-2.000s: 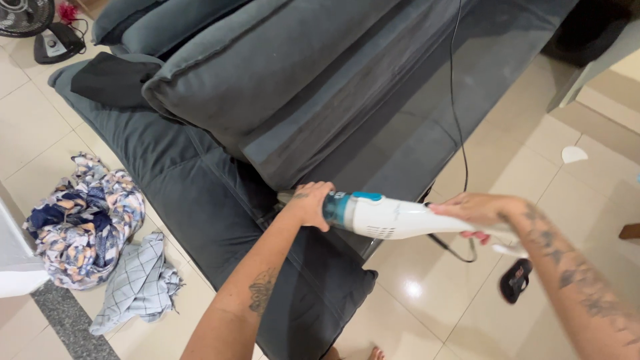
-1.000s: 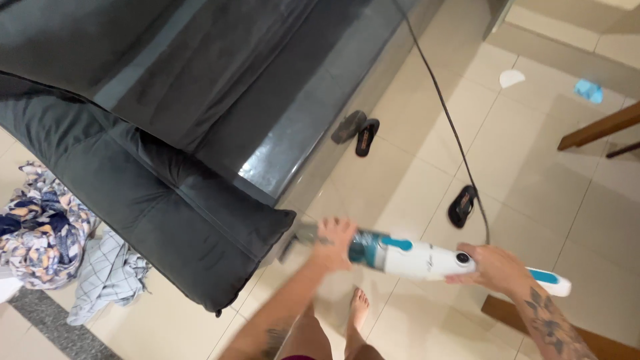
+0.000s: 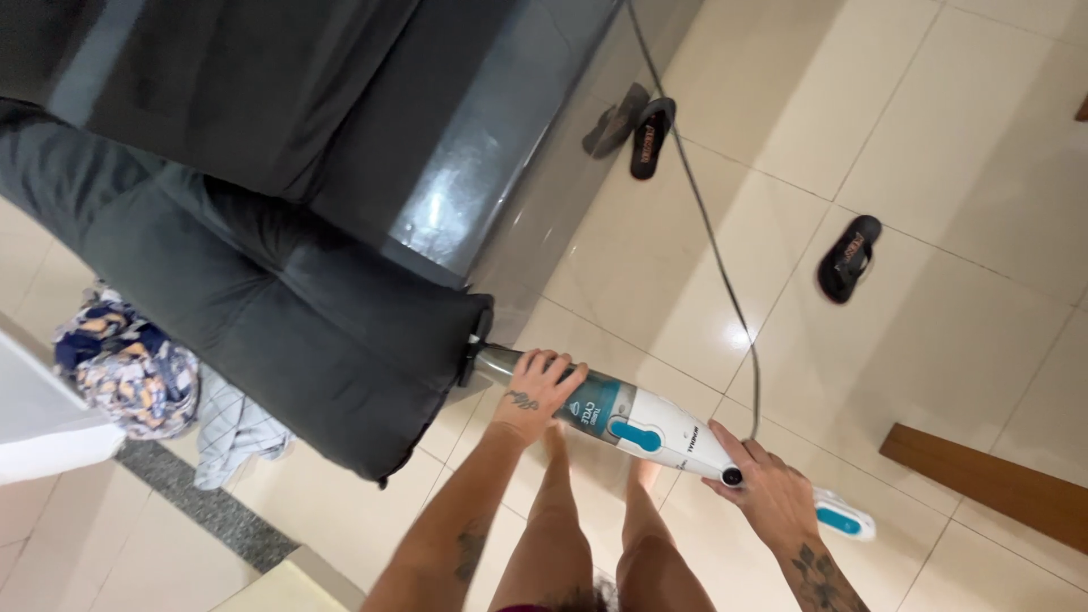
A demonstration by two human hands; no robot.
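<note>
A white and teal Mondial handheld vacuum cleaner (image 3: 650, 429) lies across both my hands. My left hand (image 3: 537, 393) is closed round its clear dust cup near the nozzle. Behind the body, at the rear handle section, my right hand (image 3: 765, 484) grips it. The narrow nozzle tip touches or nearly touches the end edge of a dark grey sofa cushion (image 3: 357, 365); whether it presses on the fabric is hard to tell. A black power cord (image 3: 710, 221) runs from the rear of the vacuum up past the sofa.
The dark sofa base (image 3: 476, 161) has a shiny side. On the tiled floor are a black flip-flop (image 3: 653, 140), another flip-flop (image 3: 848, 259), a wooden leg or beam (image 3: 994, 484), a patterned cloth heap (image 3: 132, 374) and a checked cloth (image 3: 238, 433).
The vacuum, held in both hands, was over the cushion area two seconds ago and is now at the cushion's end edge. The view has shifted strongly along the sofa.
</note>
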